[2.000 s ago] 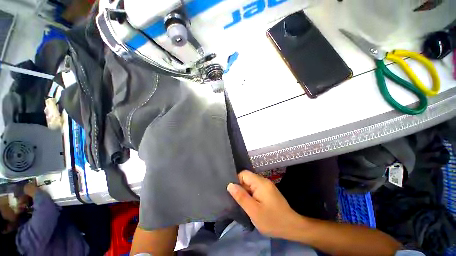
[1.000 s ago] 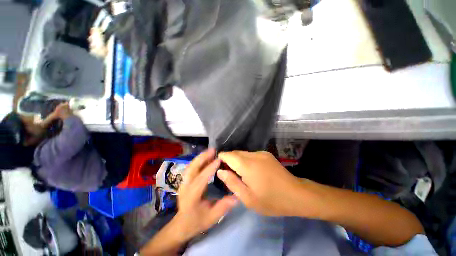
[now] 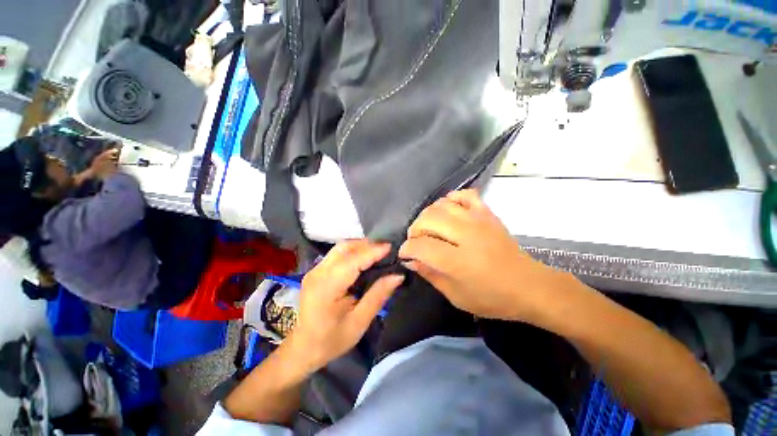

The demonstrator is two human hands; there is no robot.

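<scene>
A large dark grey garment piece [image 3: 409,145] with light topstitching lies over the white machine table and hangs off its front edge. Its narrow folded edge [image 3: 477,166] runs from under the needle area of the white sewing machine [image 3: 545,43] down to my hands. My left hand [image 3: 341,294] pinches the cloth just off the table's front edge. My right hand [image 3: 460,251] grips the folded edge right beside it. The fingertips of both hands nearly touch; the cloth between them is partly hidden.
A black smartphone [image 3: 686,123] lies right of the machine head, with scissors [image 3: 771,204] cut off at the right rim. A grey measuring strip [image 3: 647,272] lines the table edge. Another person [image 3: 102,230] works at the left. A red stool [image 3: 230,277] and blue crates [image 3: 166,336] stand below.
The cloth's near edge, earlier spread wide beneath the needle, is now folded between both hands. My left hand has come out from behind the cloth. The view has shifted, and my right hand is nearer the table.
</scene>
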